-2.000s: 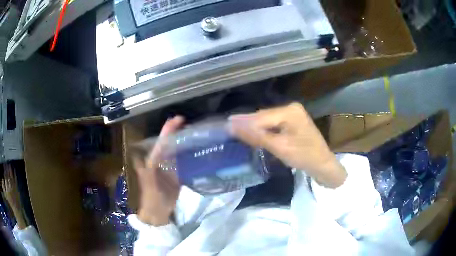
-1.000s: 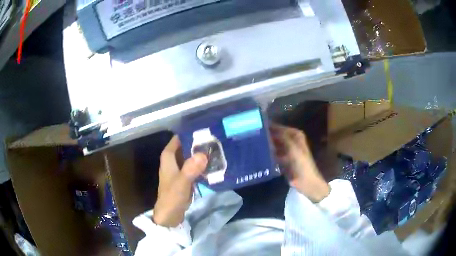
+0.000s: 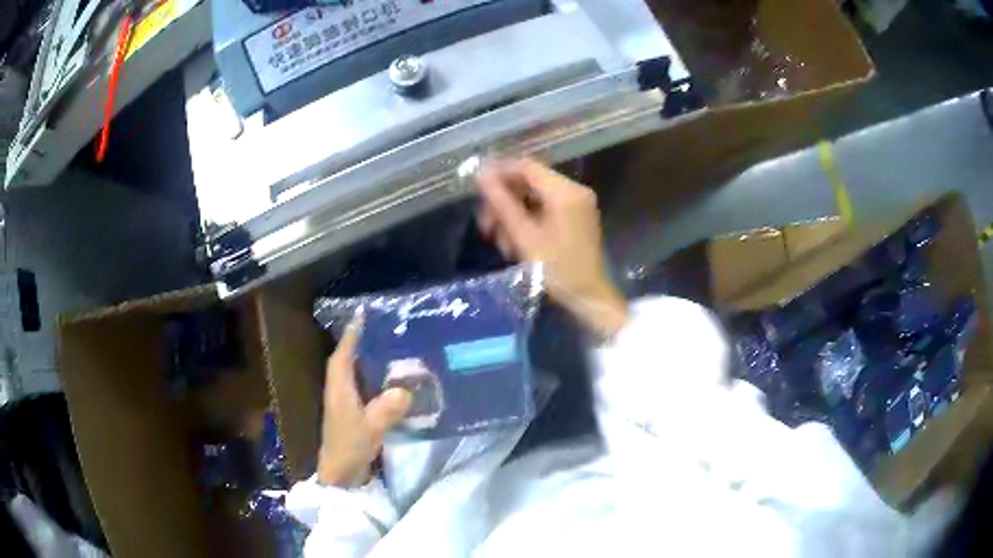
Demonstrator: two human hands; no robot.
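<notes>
A navy smartwatch retail box [image 3: 479, 381] in clear, crinkly shrink film is held over the lap, with its watch picture and light-blue patch facing up. My left hand [image 3: 359, 409] grips its left side, thumb on the picture. My right hand [image 3: 550, 223] is raised above the box's right corner, close to the sealing jaws [image 3: 359, 207] of the pedal impulse sealer [image 3: 468, 93]. Its fingers are blurred and pinched on a small shiny bit of clear film offcut [image 3: 470, 170].
The right-hand carton [image 3: 751, 267] holds many bagged navy boxes. The left-hand carton [image 3: 163, 436] holds some bagged boxes low down. A scrap carton [image 3: 806, 87] with clear film stands behind the sealer's right end. A yellow tape line [image 3: 835, 180] marks the floor at right.
The box has come away from the sealing jaws, down towards my lap. My right hand has left the box's side and risen to the jaws, with film in its fingers.
</notes>
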